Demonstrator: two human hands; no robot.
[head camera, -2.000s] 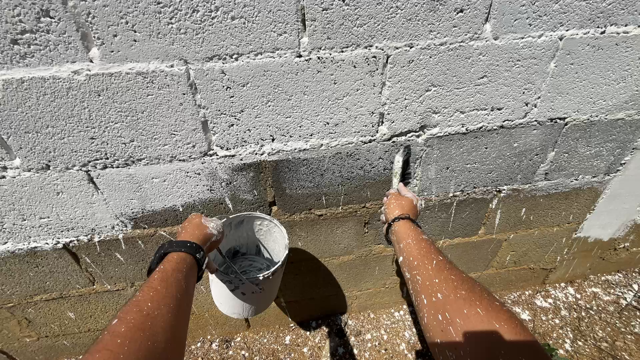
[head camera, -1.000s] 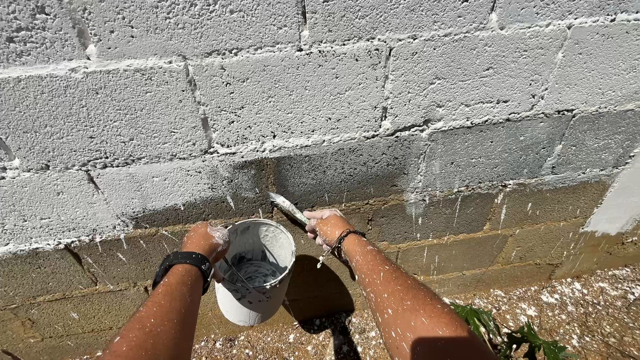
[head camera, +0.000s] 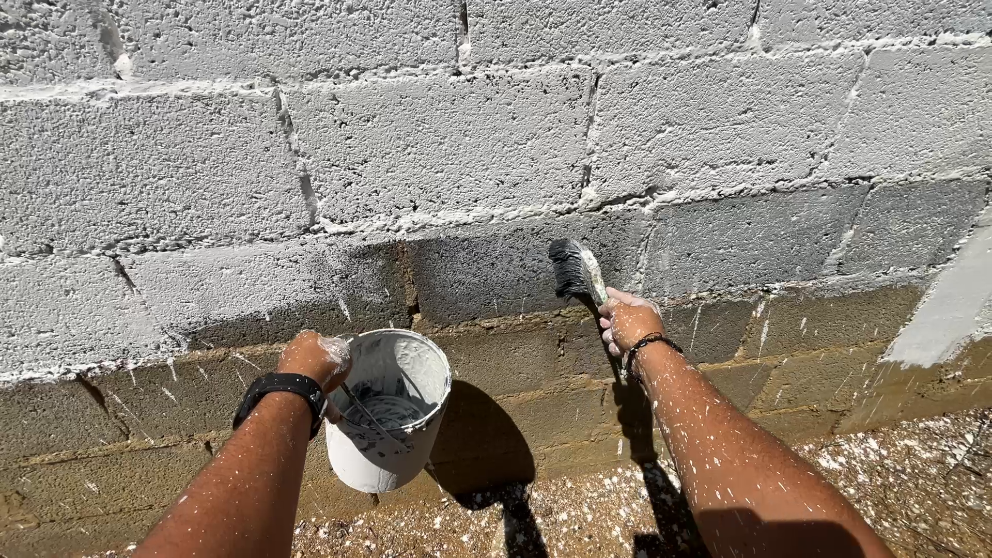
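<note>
My left hand (head camera: 316, 363), wearing a black wristband and smeared with white, grips the rim and wire handle of a white plastic bucket (head camera: 380, 463). Thin whitish paint (head camera: 387, 411) lies inside it. My right hand (head camera: 632, 319) is closed on the paint-caked handle of a brush (head camera: 577, 271) with dark bristles, to the right of and above the bucket. The bristles are at a wet, dark grey block (head camera: 496, 267) of the concrete block wall; whether they touch it is hard to tell. Blocks higher up (head camera: 442, 139) are coated white. Both forearms are spattered with white.
Below the grey course, bare brown blocks (head camera: 496, 356) carry white drips. A smooth light grey strip (head camera: 942, 310) slants down the wall at the right. Gravelly ground (head camera: 891, 465) spotted with white meets the wall's foot. Shadows of the bucket and arms fall on wall and ground.
My right hand, close to the bucket's rim a second ago, has moved right and the brush is now up at the grey block. My left hand still holds the bucket.
</note>
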